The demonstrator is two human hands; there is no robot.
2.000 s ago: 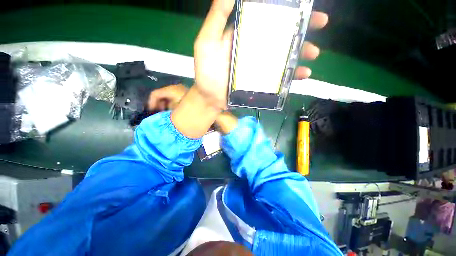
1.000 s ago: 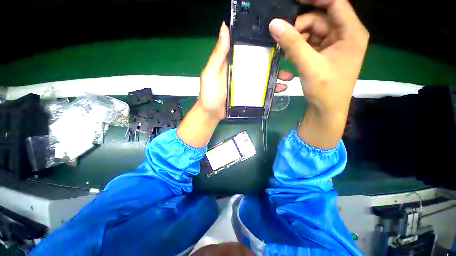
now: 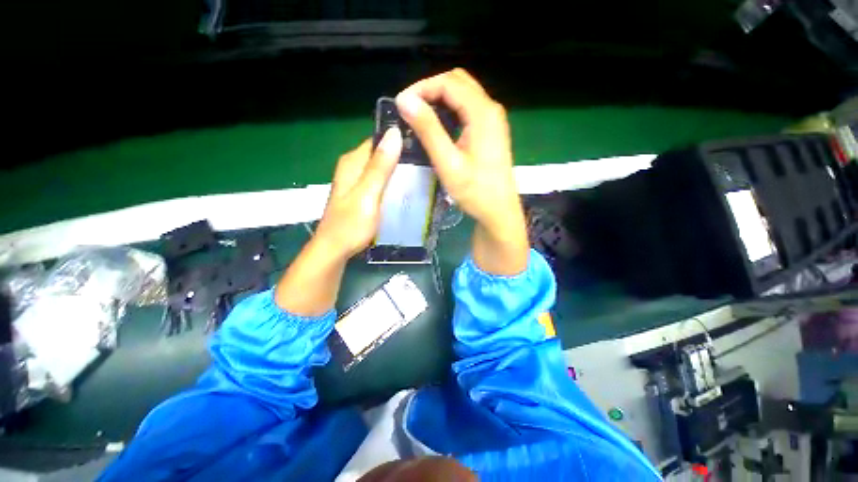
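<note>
An open phone assembly (image 3: pixel 405 209) is held upright above the mat, its pale battery with a yellow edge showing in the lower part. A black inner cover (image 3: pixel 414 148) lies over its upper part. My left hand (image 3: pixel 356 200) grips the phone's left side, with its thumb on the cover. My right hand (image 3: pixel 468 141) is at the phone's upper right, thumb and finger pressed on the cover and top edge. A second open phone (image 3: pixel 381 320) lies tilted on the mat below.
Plastic bags (image 3: pixel 71 315) lie at left, beside a pile of black covers (image 3: pixel 221 278). A black phone tray (image 3: pixel 790 212) stands at right. A white-edged green conveyor line (image 3: pixel 588 172) runs behind. An orange bit shows beside my right sleeve. Machine parts (image 3: pixel 706 405) are lower right.
Two seconds ago the battery phone had no cover and my right hand was at the black pile. Now the cover is on the phone and both hands hold it, lower and further left in view.
</note>
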